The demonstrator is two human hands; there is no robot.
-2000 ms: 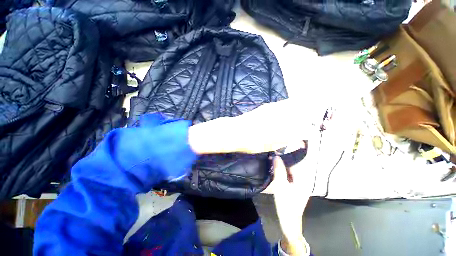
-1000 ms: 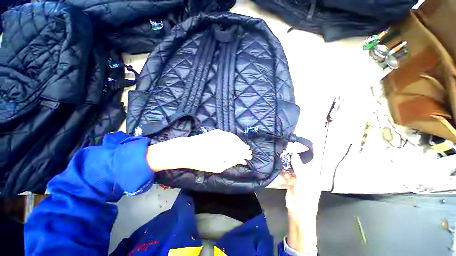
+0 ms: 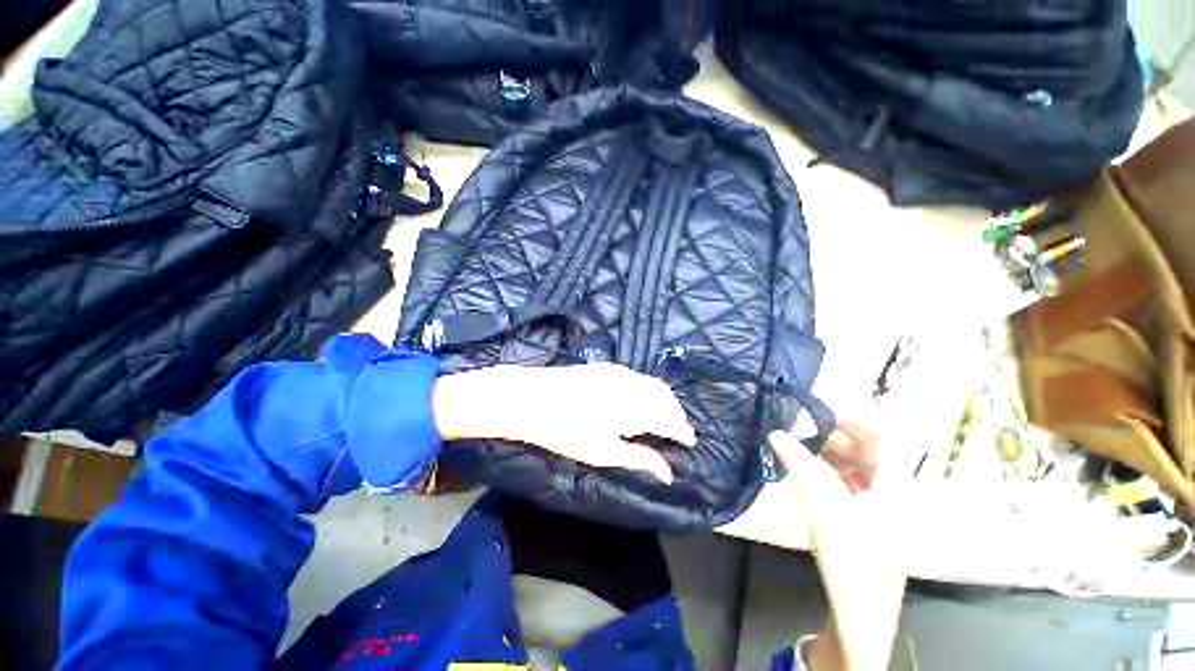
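Observation:
A black quilted backpack (image 3: 721,262) lies back panel up on the cream table, its two shoulder straps running down the centre. My left hand (image 3: 577,413) rests across its lower part, palm down, fingers slightly apart and pointing right. My right hand (image 3: 845,459) is at the lower right corner, with its fingers on the black webbing strap end (image 3: 819,417) beside a shiny bluish-wrapped buckle (image 3: 771,465). Glare washes out both hands, and no tool can be made out in the right hand.
More black quilted backpacks lie at left (image 3: 197,144) and top right (image 3: 957,105). Small tools (image 3: 1042,262) with metal and coloured handles lie beside brown pieces (image 3: 1114,315) at right. A small dark tool-like item (image 3: 895,367) and thread scraps lie on the table.
The view has shifted, so the table items sit differently in the frame. My left hand has withdrawn from the right corner to the backpack's lower middle. My right hand remains at the corner strap.

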